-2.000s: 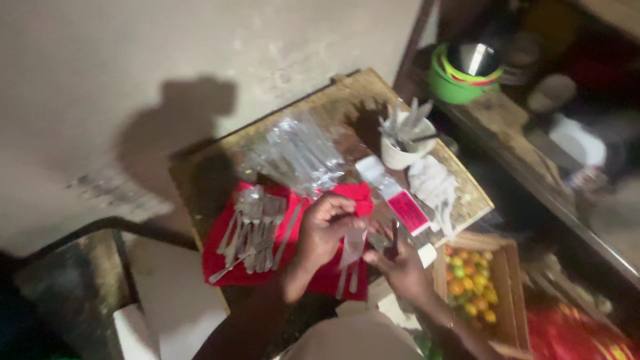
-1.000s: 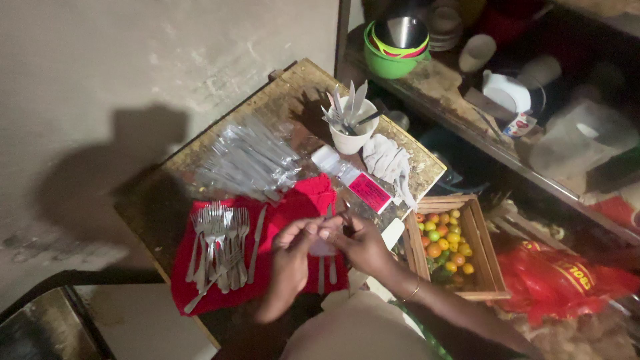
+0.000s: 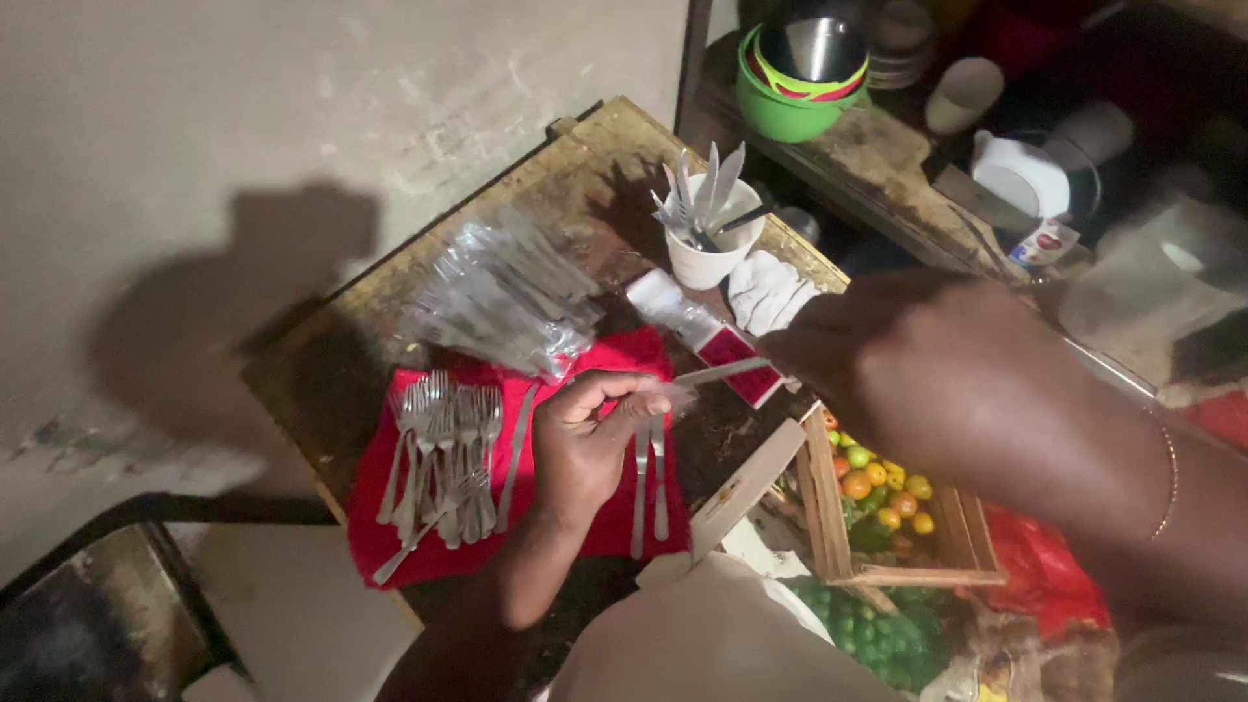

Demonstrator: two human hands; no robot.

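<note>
My left hand (image 3: 595, 439) pinches a small clear plastic sleeve (image 3: 675, 396) over the red cloth (image 3: 375, 507). My right hand (image 3: 877, 361) grips a metal utensil (image 3: 721, 371), whose other end meets the sleeve; its kind is partly hidden. On the cloth lie several forks (image 3: 444, 439) at the left, a table knife (image 3: 517, 458) beside them, and two more knives (image 3: 650, 487) right of my left hand. Behind the cloth is a pile of cutlery in clear plastic (image 3: 507, 292). A white cup (image 3: 704, 255) holds knives and other utensils. A pack of clear sleeves with a red label (image 3: 736, 363) lies near my right hand.
The wooden table (image 3: 595, 146) stands against the wall. White crumpled cloth (image 3: 770, 292) lies beside the cup. A wooden crate (image 3: 824, 507) holds small yellow, orange and green fruits. Green bowls (image 3: 795, 112) and a white jug (image 3: 1024, 175) stand on the shelf at the right.
My hands were close together one second ago. Now they are apart, my right hand having moved to the right and up, with a metal utensil visible between them.
</note>
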